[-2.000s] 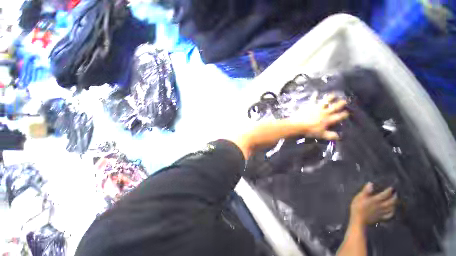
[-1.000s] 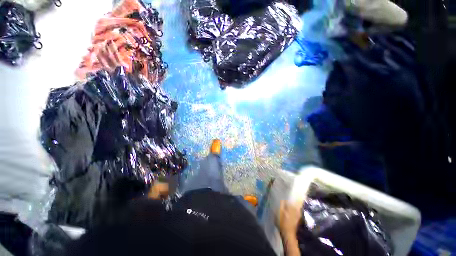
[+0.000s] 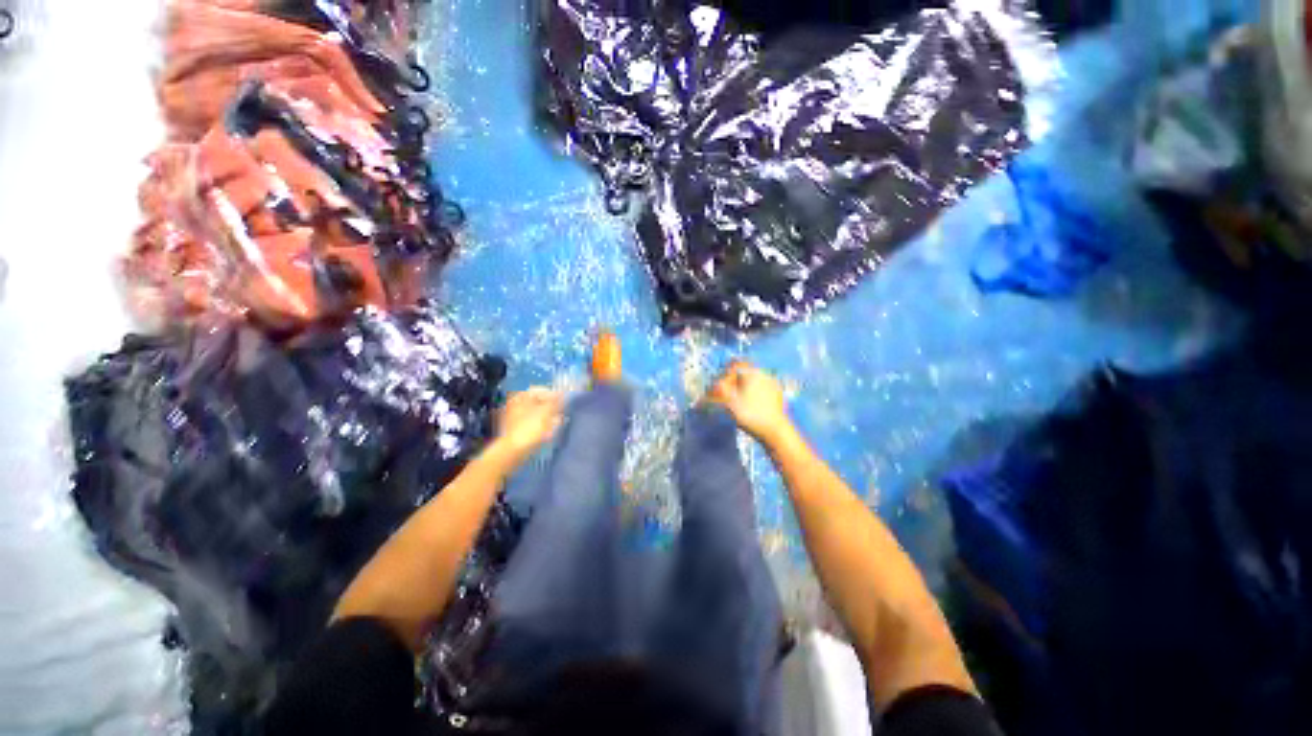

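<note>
Dark bagged garments (image 3: 245, 475) lie in a pile at left, under shiny clear film. Black bagged garments (image 3: 820, 173) lie on the floor ahead, with black hangers at their left end. My left hand (image 3: 530, 420) is beside the dark pile's right edge, blurred; whether it touches film or holds anything cannot be told. My right hand (image 3: 745, 394) is over my right leg, just below the black bagged garments. Its fingers are curled and nothing shows in it.
Orange-pink bagged garments (image 3: 259, 158) with black hangers lie beyond the dark pile, beside white sheeting (image 3: 58, 360). A crumpled blue plastic piece (image 3: 1043, 237) lies on the blue floor (image 3: 533, 259). A white tub's edge (image 3: 837, 683) shows at the bottom. Dark cloth (image 3: 1151, 546) fills the lower right.
The view has swung left from the tub to the floor piles and come closer to them. My right hand has left the tub rim; both hands are now forward over the legs.
</note>
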